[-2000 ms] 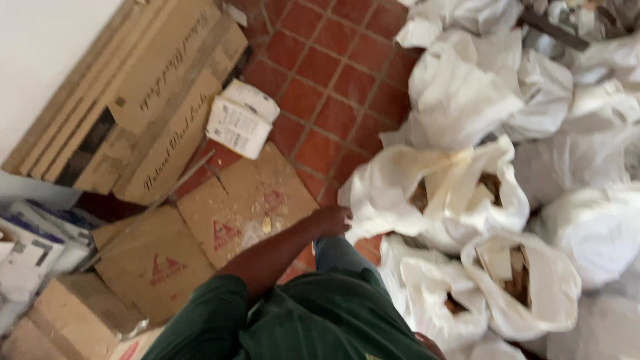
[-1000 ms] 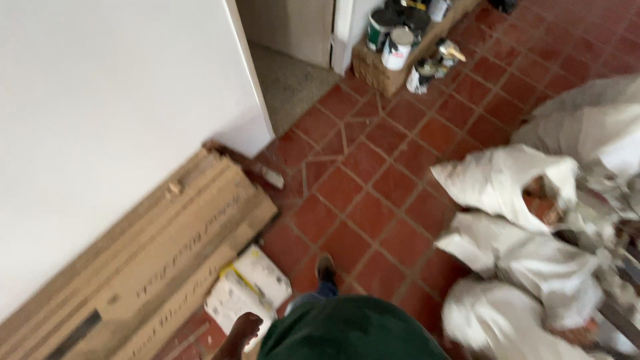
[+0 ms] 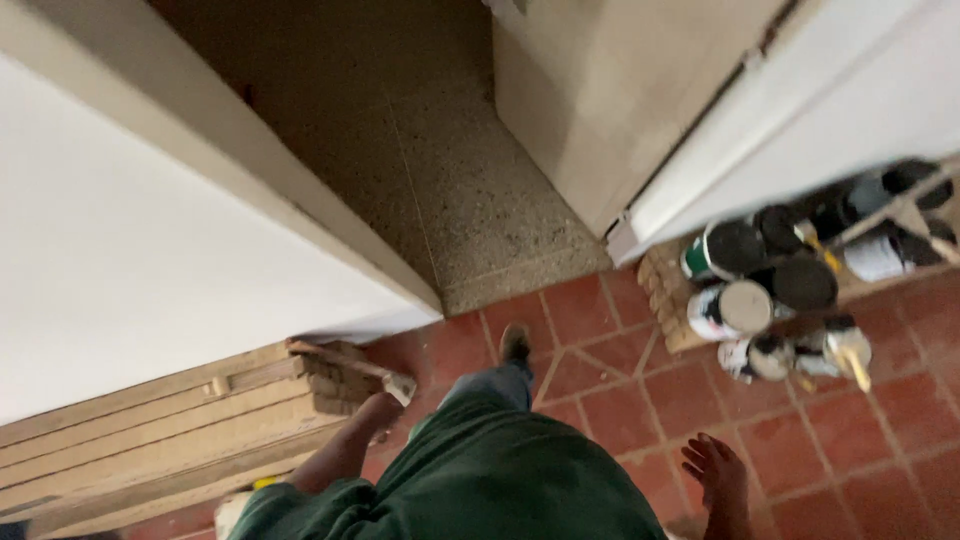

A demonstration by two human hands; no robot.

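My right hand [image 3: 718,466] hangs over the red tiled floor at the lower right, fingers apart, holding nothing. My left hand [image 3: 384,407] is at the lower left, beside the end of the stacked cardboard boxes [image 3: 225,420]. It overlaps the pale end of a long thin tool [image 3: 400,387] leaning by the boxes; whether it grips the tool cannot be told. A shod foot [image 3: 514,343] is on the red tiles just short of the doorway.
A doorway with a speckled floor [image 3: 480,217] lies ahead, its door [image 3: 592,97] standing open. A white wall [image 3: 150,247] is at the left. Paint cans [image 3: 745,307] crowd a low ledge at the right; a brush [image 3: 853,364] lies on cans beside it.
The view has swung from the white sacks and cardboard to the doorway. My right hand has come into view at the lower right.
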